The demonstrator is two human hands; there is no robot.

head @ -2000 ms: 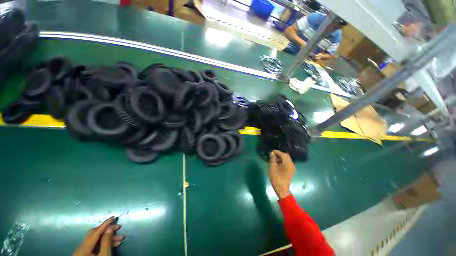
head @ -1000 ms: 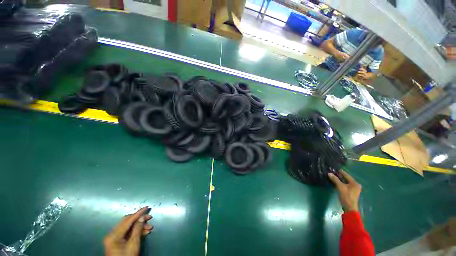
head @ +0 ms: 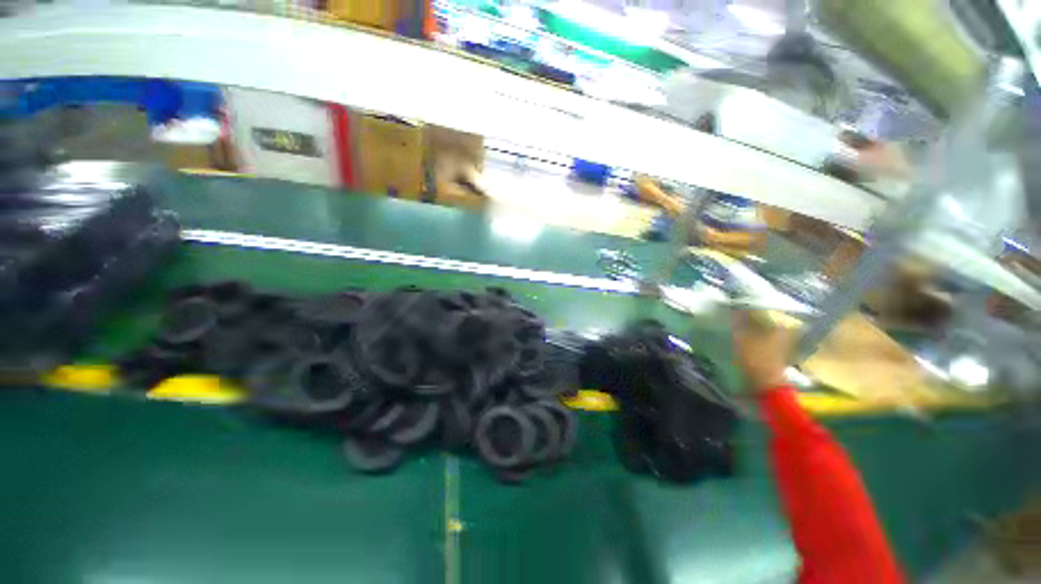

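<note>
My right hand (head: 763,342), in a red sleeve, is raised beside the right end of the dark heap and is blurred; I cannot tell whether it holds anything. The heap of glossy black thin rings (head: 676,405) lies on the green bench just left of my right hand. A large pile of matte black ring ear pads (head: 394,354) lies left of it, across the yellow line, and touches or nearly touches the heap. My left hand is not in view.
Plastic-wrapped black bundles (head: 74,262) stand on the bench at the far left. A metal post (head: 850,291) slants at the right, near flat brown cardboard (head: 873,359). A person's arms (head: 731,234) show across the bench. A white beam (head: 457,97) crosses above.
The view has tilted up and blurred. My right hand has moved from the heap's front edge up to its right side. My left hand has left the view.
</note>
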